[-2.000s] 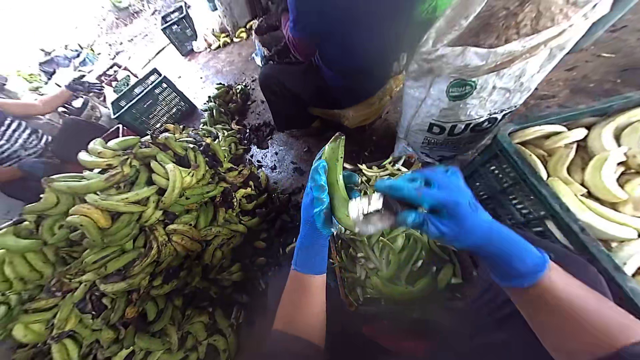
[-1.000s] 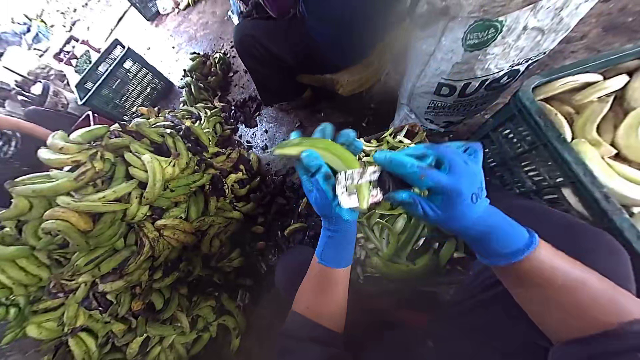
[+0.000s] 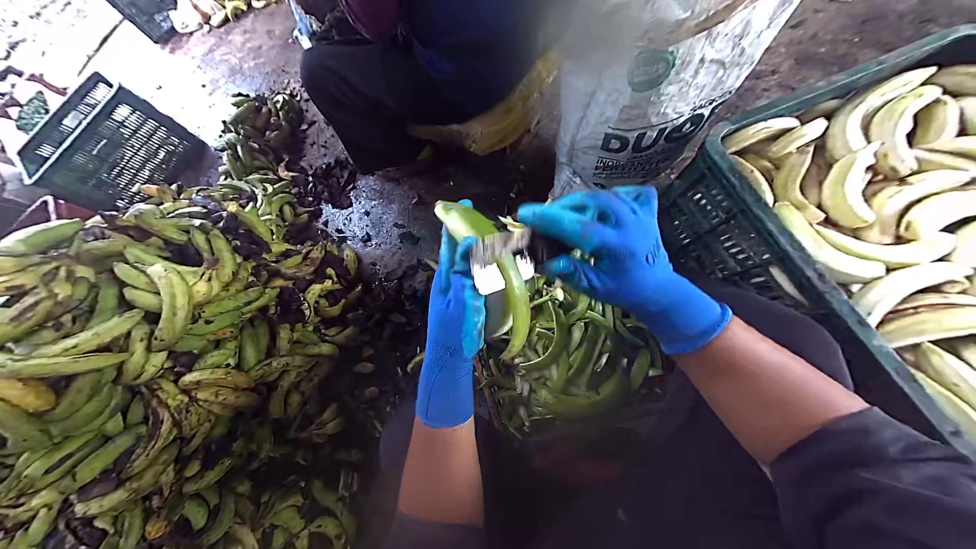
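In a blue glove, my left hand is closed around a green plantain whose tip points up and left. My right hand, gloved in blue too, grips a dark-handled knife; its blurred metal blade lies across the plantain. A strip of green peel hangs down below the blade, and pale flesh shows beside it. Under both hands is a heap of green peels. Part of the plantain is hidden by the blade and my left fingers.
A large pile of unpeeled plantains covers the left. Peeled plantains fill a green plastic crate at right. A printed woven sack stands ahead, beside a seated person. Another crate is at upper left.
The plantain, lying nearly level one second ago, now slants down to the right. A long strip of peel now hangs from it. My right hand stays beside it with the knife.
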